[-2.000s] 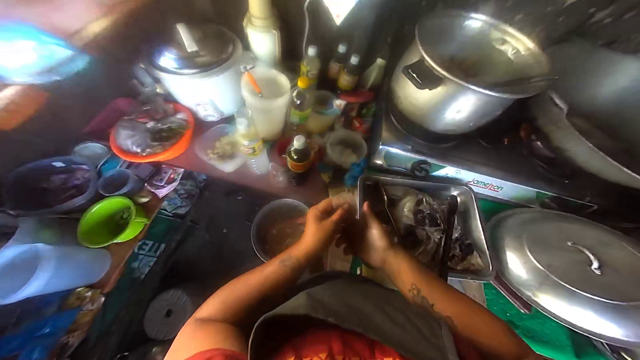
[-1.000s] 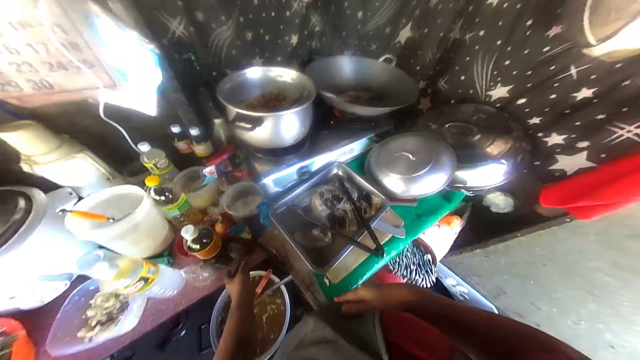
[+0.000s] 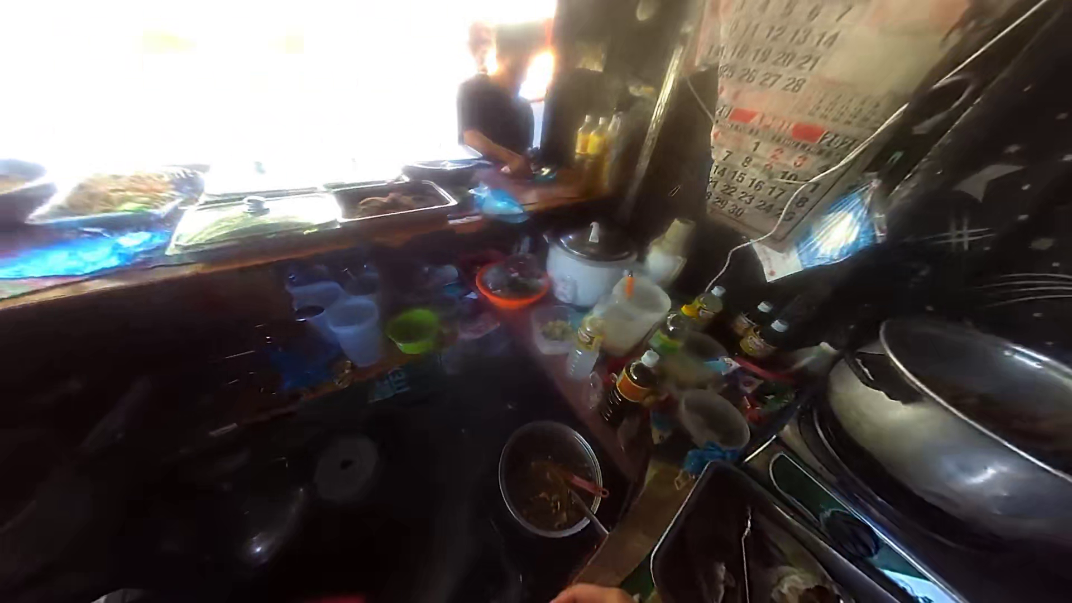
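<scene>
Only a small part of a hand, apparently my right hand (image 3: 593, 595), shows at the bottom edge, below the bowl and left of the metal tray (image 3: 680, 511); its fingers and anything in them are cut off. My left hand is out of view. A round bowl (image 3: 502, 490) of brownish food in liquid stands above that hand, with a red-handled utensil (image 3: 586, 484) and a metal utensil (image 3: 590, 512) leaning in it. The tray holds dark things and tongs or a similar long utensil, partly out of frame.
A large metal pot (image 3: 904, 435) sits on the stove at right. Several bottles, including a dark sauce bottle (image 3: 628, 389), crowd the table beside a white rice cooker (image 3: 590, 272). Food trays (image 3: 394, 201) line the counter, where a person (image 3: 498, 126) stands behind. A green bowl (image 3: 414, 332) is at left.
The view has swung left to the counter and calendar. My left hand, over the bowl a second ago, has left the view. The red-handled and metal utensils remain in the bowl.
</scene>
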